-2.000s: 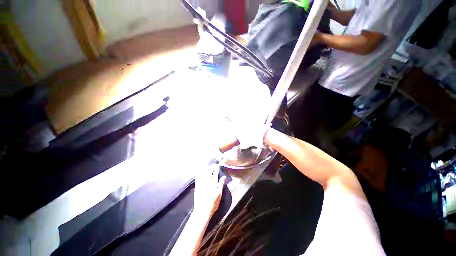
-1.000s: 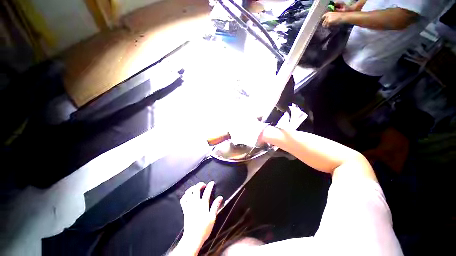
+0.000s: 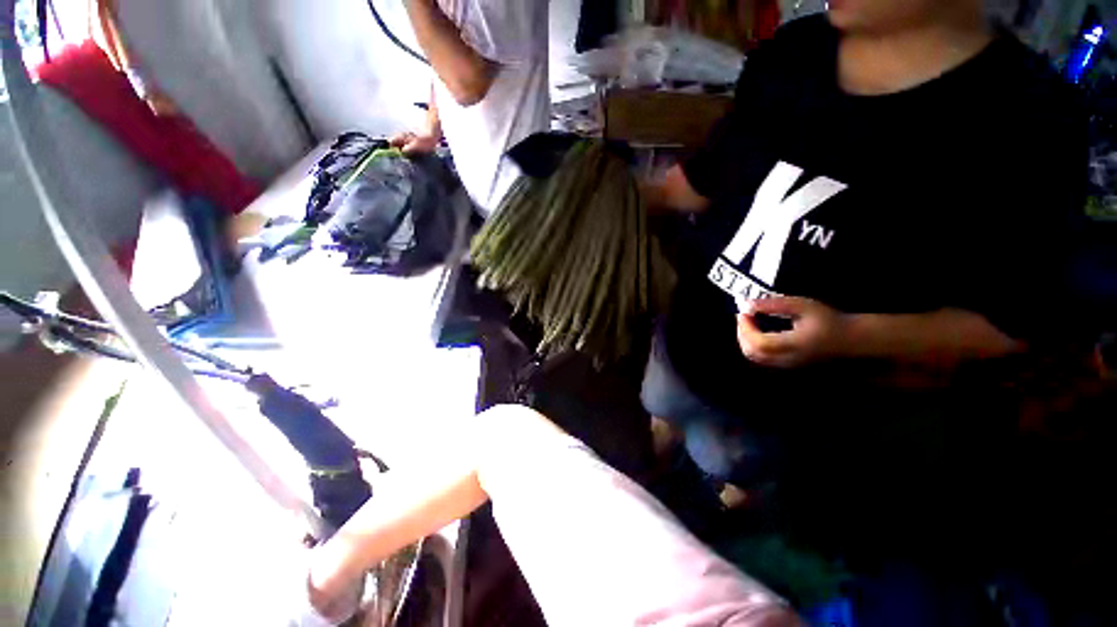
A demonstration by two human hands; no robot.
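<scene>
My right hand (image 3: 328, 590) is at the lower left, in a white covering that blends into strong glare. It is at the steam iron, whose shiny metal body (image 3: 394, 585) shows partly below my wrist at the bottom edge; the fingers and handle are lost in the glare. A pale hose (image 3: 172, 365) slants from the upper left down to this hand. A strip of dark cloth (image 3: 119, 551) lies on the white table (image 3: 410, 367) at the lower left. My left hand is out of the picture.
A person in a black shirt (image 3: 882, 184) stands close at the right, beside a hanging bundle of olive-green strips (image 3: 570, 251). Another person in white (image 3: 508, 98) stands behind a pile of dark cloth (image 3: 386, 202). Black cords (image 3: 92, 333) cross the left side.
The view has swung right and up, so my left hand and most of the dark cloth have left the picture. The person in black and the green bundle have come into view.
</scene>
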